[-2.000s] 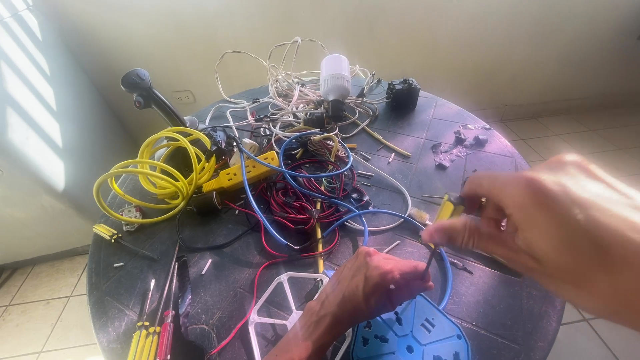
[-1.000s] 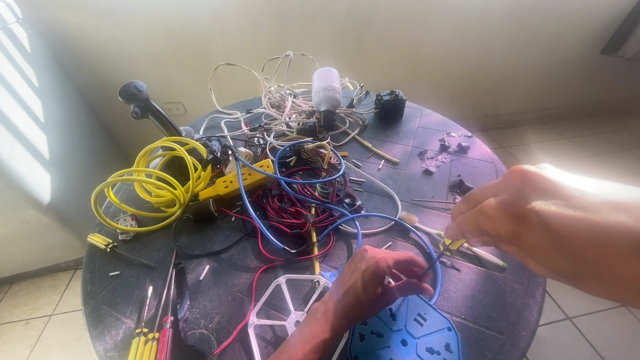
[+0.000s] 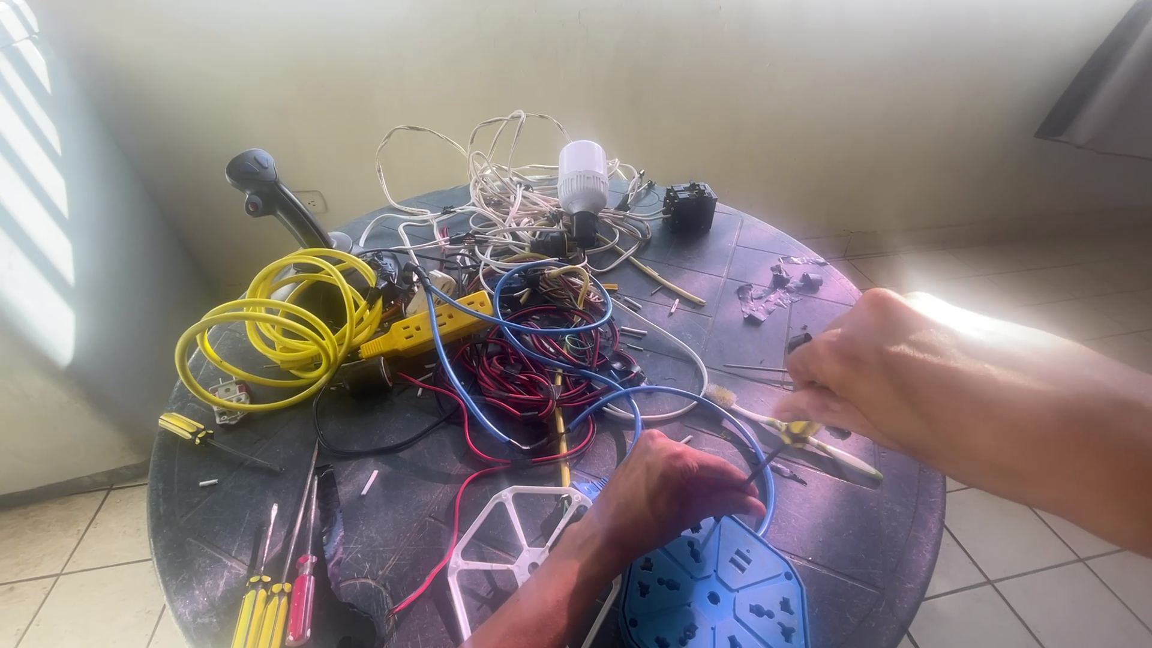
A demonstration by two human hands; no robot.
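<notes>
My right hand (image 3: 846, 378) is closed on the yellow-and-black handle of a screwdriver (image 3: 796, 432), whose shaft slants down toward my left hand. My left hand (image 3: 675, 490) is at the top edge of a blue octagonal multi-socket power strip (image 3: 715, 594), fingers bent around the screwdriver's tip area; what they pinch is hidden. A blue cable (image 3: 742, 418) arcs from behind the power strip. Beneath my left forearm lies a white spoked plastic frame (image 3: 526, 560). An old toothbrush (image 3: 837, 457) rests just below my right hand.
Behind are a yellow power strip (image 3: 441, 324), yellow cable coil (image 3: 270, 315), red-and-black wires (image 3: 513, 369), white wires (image 3: 504, 198), an LED bulb (image 3: 582, 175) and a black block (image 3: 689, 209). Several screwdrivers (image 3: 261, 612) lie front left. Foil-like scraps (image 3: 774, 292) lie at the right.
The screwdriver in my right hand leans more, and that hand sits a little farther from my left hand than two seconds ago. My left hand has stayed by the blue power strip.
</notes>
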